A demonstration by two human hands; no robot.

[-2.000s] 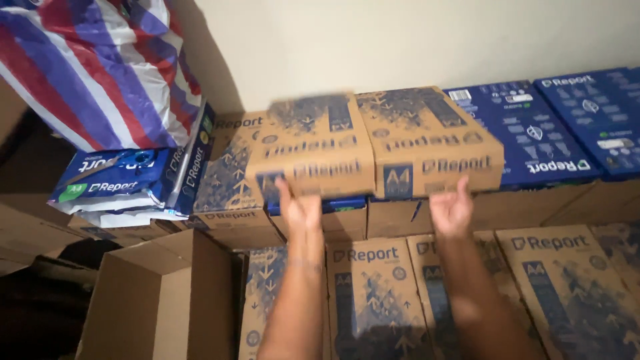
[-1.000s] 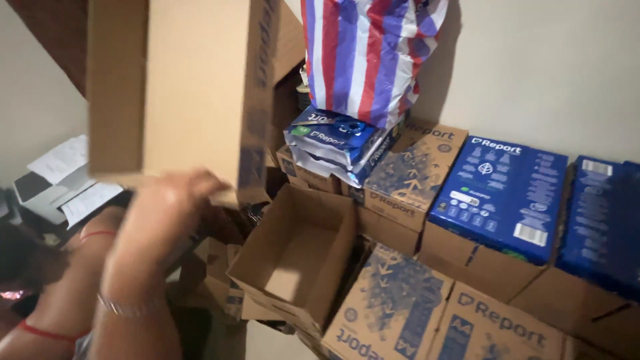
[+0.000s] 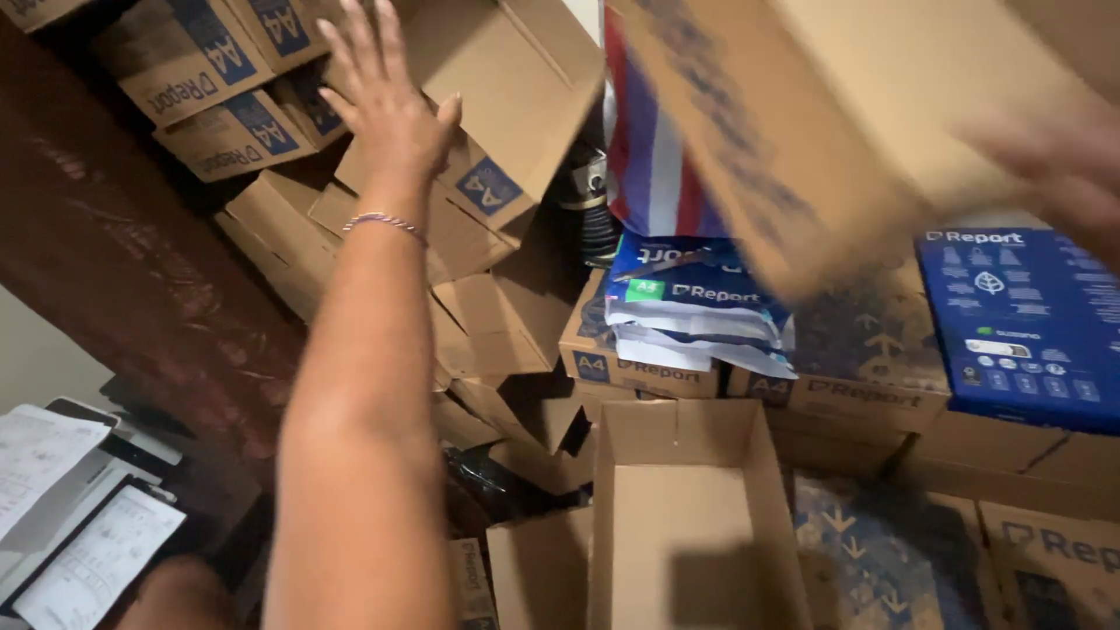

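My left hand [image 3: 385, 114], fingers spread, reaches up to the upper left. Its palm side is against or just over an open cardboard box lid [image 3: 499, 87] that leans on a pile of empty cartons [image 3: 494, 324]. My right hand [image 3: 1050, 166], blurred at the right edge, is on another open cardboard lid [image 3: 787, 131], held tilted in the air; its fingertips are hard to make out. Below stands an empty open cardboard box [image 3: 682, 525]. Blue paper ream packs [image 3: 700, 289] lie on a printed cardboard box [image 3: 643, 374] between the two hands.
Closed printed paper boxes [image 3: 201, 70] are stacked at the upper left, beside a dark brown beam-like surface [image 3: 131, 236]. A striped plastic bag [image 3: 656, 149] stands behind the reams. At right are a blue box [image 3: 1024, 324] and more cartons [image 3: 884, 551]. Printed sheets [image 3: 96, 560] lie lower left.
Two seconds ago both hands were on two printed boxes; one second ago a hand held up an open lid. Now my left hand is spread at the carton pile. The view has swung left.
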